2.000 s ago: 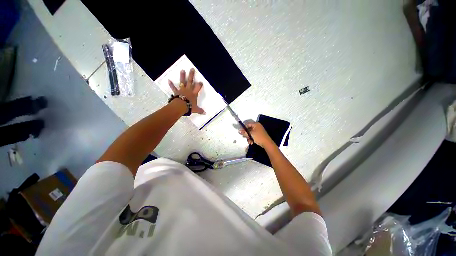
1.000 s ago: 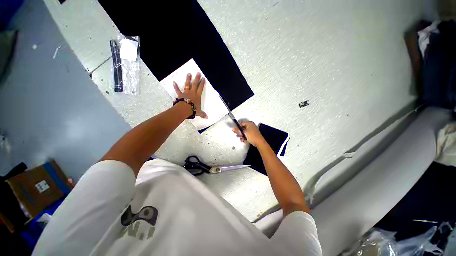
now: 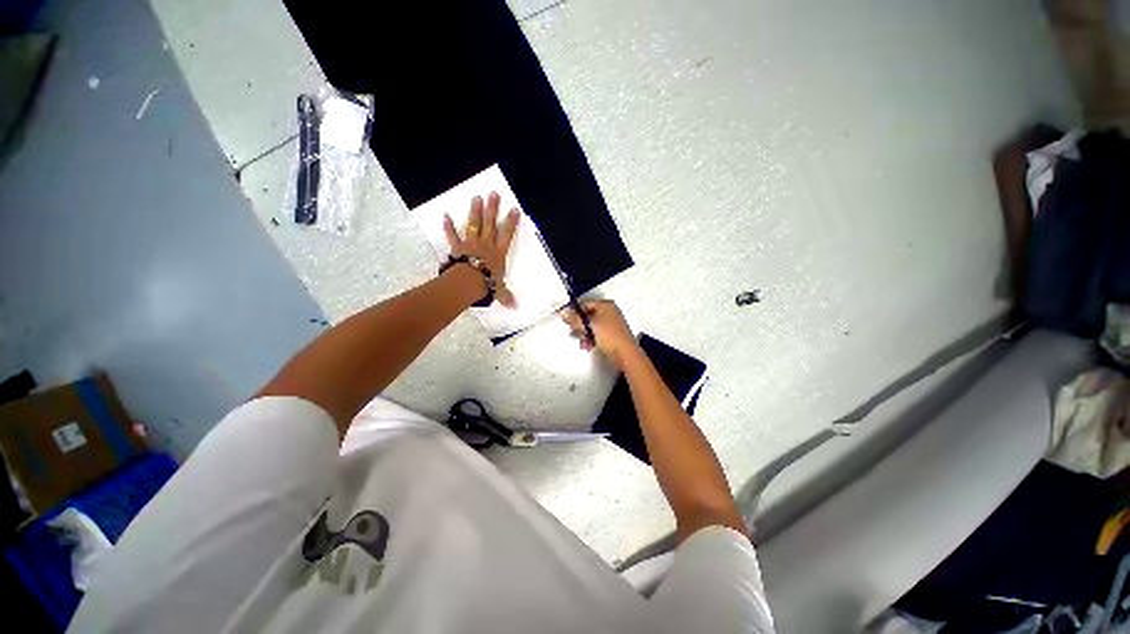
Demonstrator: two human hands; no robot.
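The white paper pattern [image 3: 540, 279] lies on the end of the long black fabric [image 3: 477, 99]. My left hand [image 3: 481, 248] presses flat on the pattern, fingers spread. My right hand [image 3: 601, 328] grips the shears [image 3: 573, 292] at the pattern's right edge; the blades run along that edge into the black cloth, their tips hard to see. A thin black strip of cloth shows below the pattern's lower edge. Cut black pieces [image 3: 657, 382] lie under and beside my right forearm. Second scissors with black handles [image 3: 477, 426] lie near my body, blades pointing at the cut pieces.
A clear plastic packet [image 3: 335, 161] lies left of the fabric. A small dark object [image 3: 746, 299] is on the table to the right. A grey roll [image 3: 917, 483] runs along the table's right side. A cardboard box [image 3: 68, 440] and blue crate [image 3: 118, 526] are at lower left.
My right hand and the shears have moved up along the pattern's right edge. My left hand stays flat on the pattern. The whole view has shifted, showing more of the crate at lower left.
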